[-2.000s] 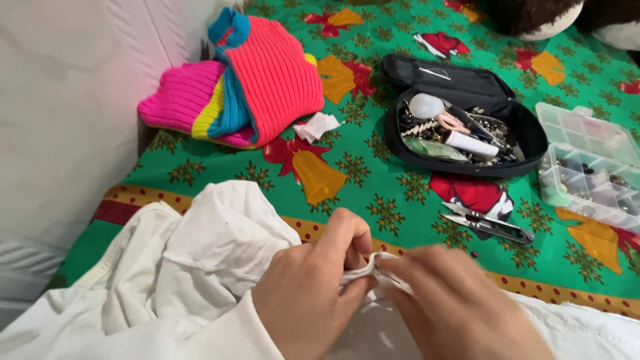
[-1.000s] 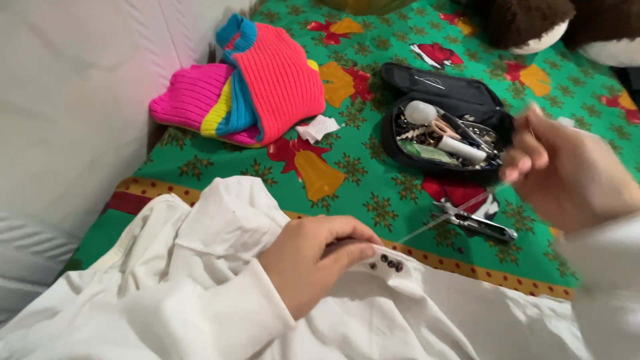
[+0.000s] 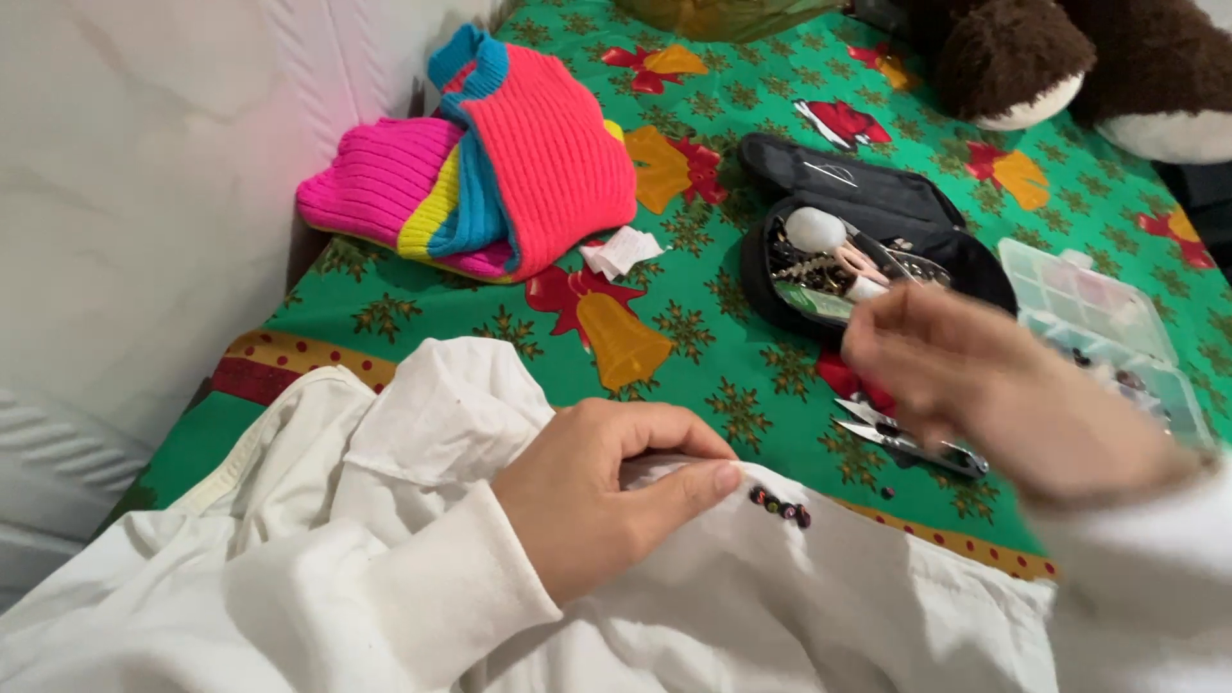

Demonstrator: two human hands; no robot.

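Observation:
My left hand point(image 3: 616, 491) pinches the edge of a white cloth garment point(image 3: 731, 577) between thumb and fingers. Just right of that thumb, several small dark beads point(image 3: 781, 506) sit in a short row on the fabric. My right hand point(image 3: 1001, 385), blurred, is raised in front of the black zip case and the thread snips; its fingertips are bent together, and whether they hold a needle or thread cannot be told. The thread snips point(image 3: 910, 438) lie on the green cloth, partly behind this hand.
An open black case point(image 3: 866, 197) holds sewing items. Right of it stands a clear compartment box point(image 3: 1097, 298) with beads. A folded striped knit point(image 3: 549, 154), a crumpled white scrap point(image 3: 621, 252) and brown plush toys point(image 3: 1011, 63) rest on the Christmas-print tablecloth point(image 3: 789, 385). A pale wall borders the left.
Two seconds ago both hands were together at the fabric. My right hand then rose to the right with a thread stretched from the cloth, and is now somewhat lower. The left keeps its pinch.

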